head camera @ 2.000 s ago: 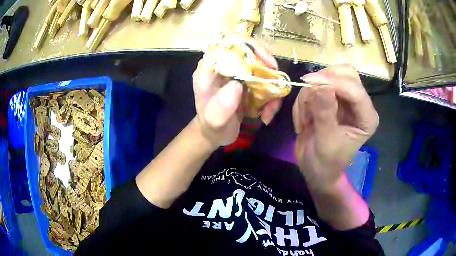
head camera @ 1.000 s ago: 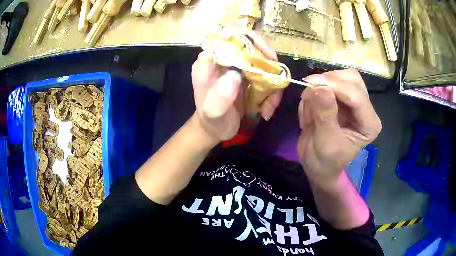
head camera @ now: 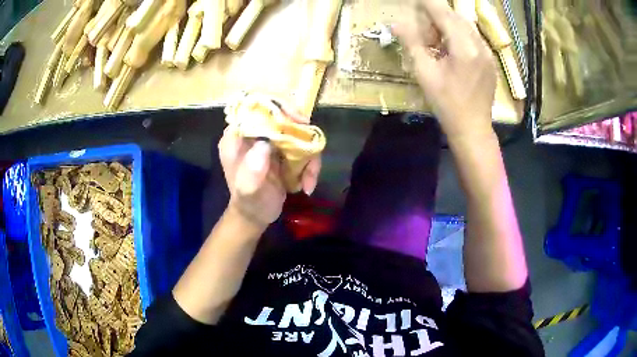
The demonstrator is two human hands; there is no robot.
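Observation:
My left hand (head camera: 255,174) holds a cream-yellow skeleton foot shell (head camera: 297,139) above my lap, just off the bench's front edge. Its hollow side with the raised rim shows, and my fingers wrap around it. A cream-yellow leg shaft (head camera: 314,63) extends behind it over the bench; whether they are joined is hard to tell. My right hand (head camera: 450,63) is raised over the work pad (head camera: 363,59) at the right of the bench. It is blurred, and its fingertips and anything between them cannot be made out. A small white object (head camera: 382,35) lies on the pad.
Skeleton legs (head camera: 140,35) are piled on the tan bench (head camera: 77,101). More legs (head camera: 513,70) lie at the right, beside a panelled enclosure (head camera: 534,104). A blue bin (head camera: 140,230) at lower left holds brown sole pieces (head camera: 105,279). A black curved object (head camera: 10,73) lies far left.
My right hand has moved away from the foot shell, up and over the pad; the thin strand between them no longer shows. My left hand and shell sit lower and further left in view.

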